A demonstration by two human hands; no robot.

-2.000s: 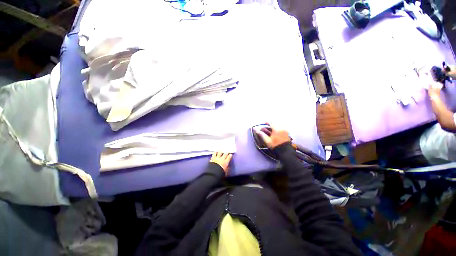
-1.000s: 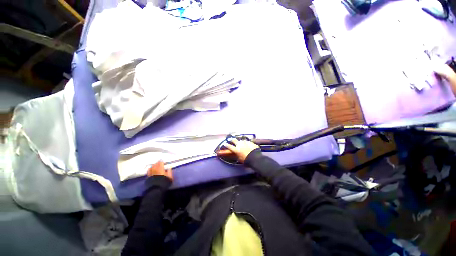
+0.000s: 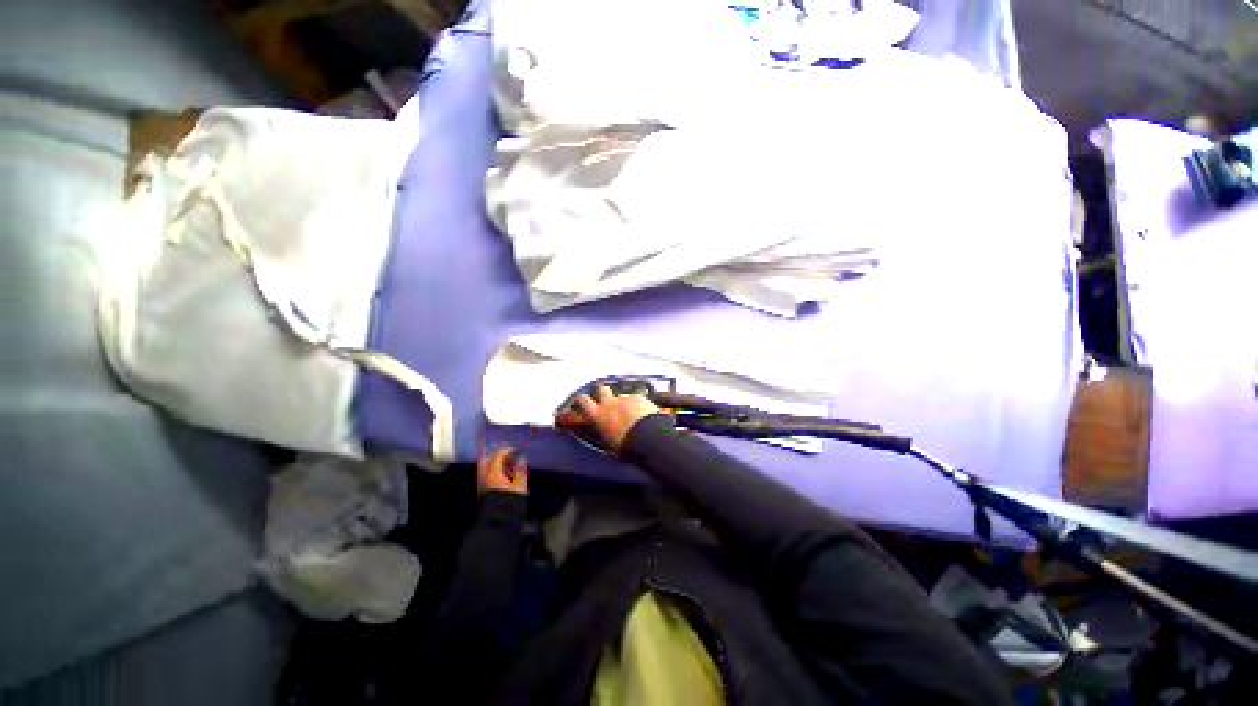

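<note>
A long white garment piece (image 3: 731, 375) lies flat near the front edge of the purple ironing table (image 3: 428, 297). My right hand (image 3: 608, 415) is closed around the handle of the steam iron (image 3: 643, 392), which rests on the piece towards its left end. My left hand (image 3: 502, 470) is at the table's front edge, just below the piece's left end. Its fingers are partly curled and small in the view, so I cannot tell whether it holds the edge. A loose white pile (image 3: 607, 207) lies behind the piece.
The iron's hose (image 3: 814, 428) runs right across the table's front. A cream-covered box (image 3: 262, 290) with a cloth strip (image 3: 414, 381) stands at left. A brown block (image 3: 1108, 439) is at the right edge, beside another purple table (image 3: 1184, 345). A pale bundle (image 3: 338, 531) sits below left.
The view has turned left. The iron in my right hand has moved leftwards along the piece. My left hand has moved from on the piece to the table edge at its left end.
</note>
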